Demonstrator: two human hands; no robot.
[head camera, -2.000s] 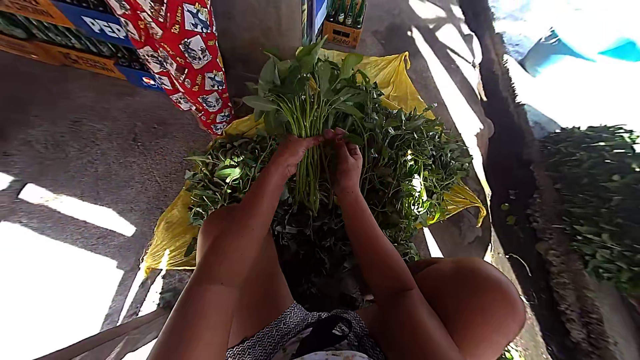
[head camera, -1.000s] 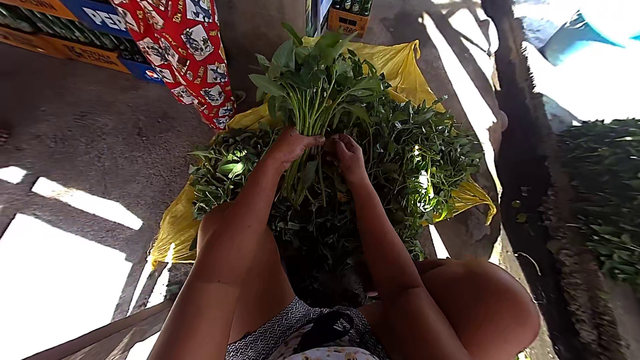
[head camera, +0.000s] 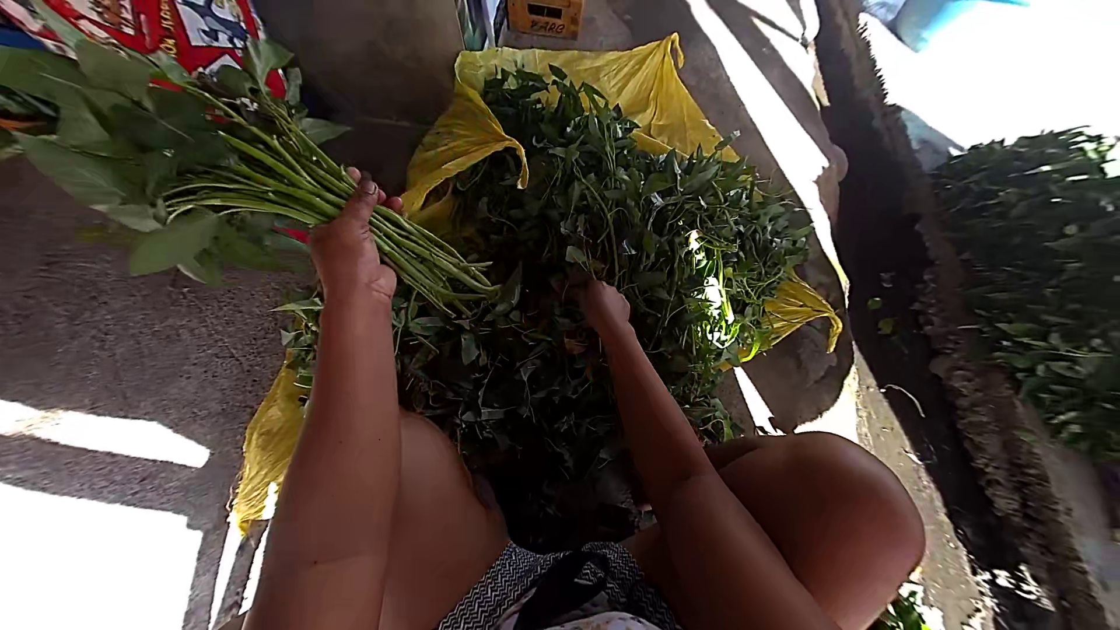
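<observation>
A bunch of long-stemmed leafy greens (head camera: 262, 184) is gripped around its stems by my left hand (head camera: 354, 236), with the leaves pointing to the upper left and the cut ends to the right. A large heap of leafy greens (head camera: 647, 210) lies on a yellow plastic sheet or sack (head camera: 612, 79) between and beyond my knees. My right hand (head camera: 604, 306) reaches into the middle of this heap; its fingertips are hidden among dark leaves, so whether they hold a stem cannot be seen.
Another pile of greens (head camera: 1032, 289) lies at the right, beyond a dark gutter (head camera: 884, 219). A crate (head camera: 544, 16) stands at the top. Red printed cloth (head camera: 210, 39) hangs at the upper left, behind the bunch. Sunlit patches mark the concrete floor (head camera: 131, 341).
My left hand has moved left with the bunch, which was upright between both hands and now lies slanted. My right hand has left the bunch and is down in the heap.
</observation>
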